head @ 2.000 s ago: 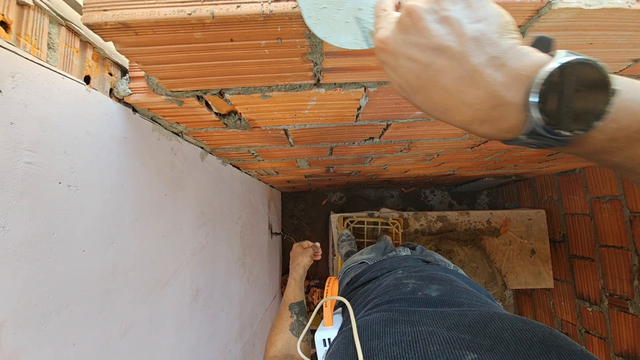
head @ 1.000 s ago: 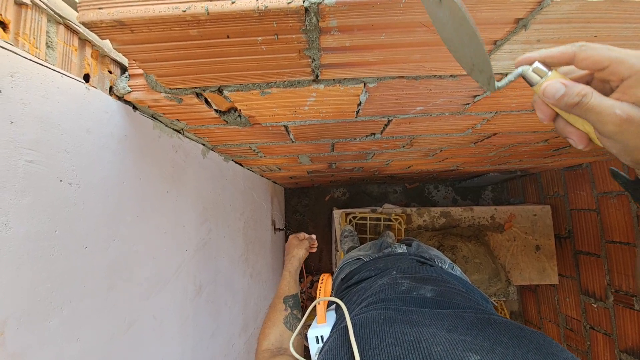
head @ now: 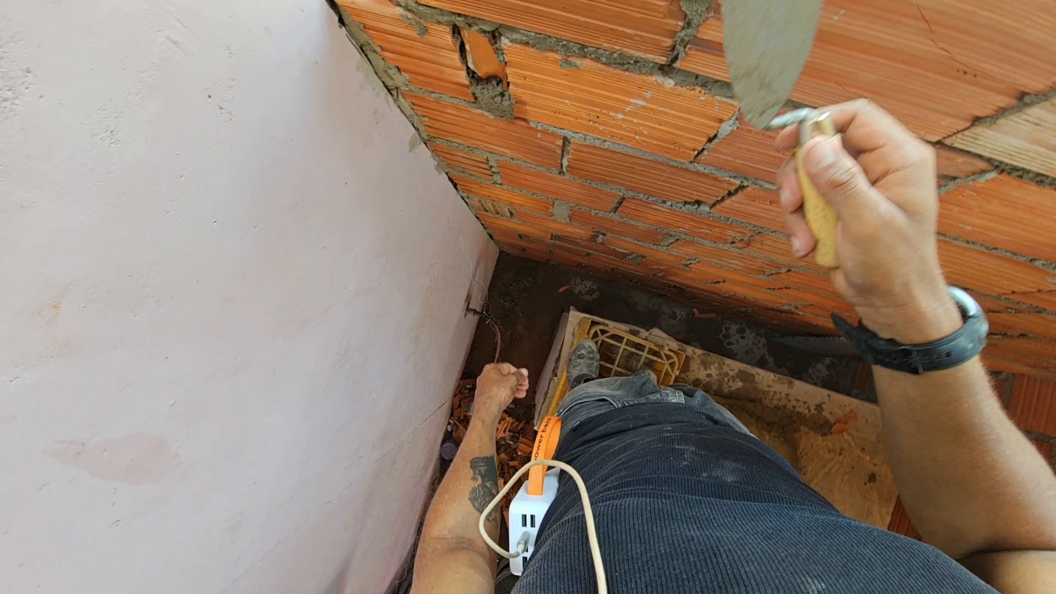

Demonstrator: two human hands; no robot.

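Note:
My right hand (head: 874, 198) grips the yellowish handle of a bricklayer's trowel (head: 771, 62) at the upper right. The trowel's metal blade points up, in front of the hollow clay brick wall (head: 610, 103), and runs out of the top of the view. My left hand (head: 502, 386) hangs low beside my body, near the plastered wall, with its fingers curled; whether something small is in it cannot be told. Grey mortar fills joints between the bricks, and a broken brick (head: 483, 58) shows a gap near the wall's upper left.
A pale plastered wall (head: 206, 289) rises on the left. Below, my foot is by a yellow plastic crate (head: 631, 353) on a mortar-stained board (head: 854, 462). Brick rubble (head: 516, 433) lies on the floor at left. A white power bank (head: 528, 516) with a cable hangs at my side.
My right hand, with the trowel in it, was at the top edge two seconds ago, then at the right edge; it is now more upright and further into view. The view has turned somewhat.

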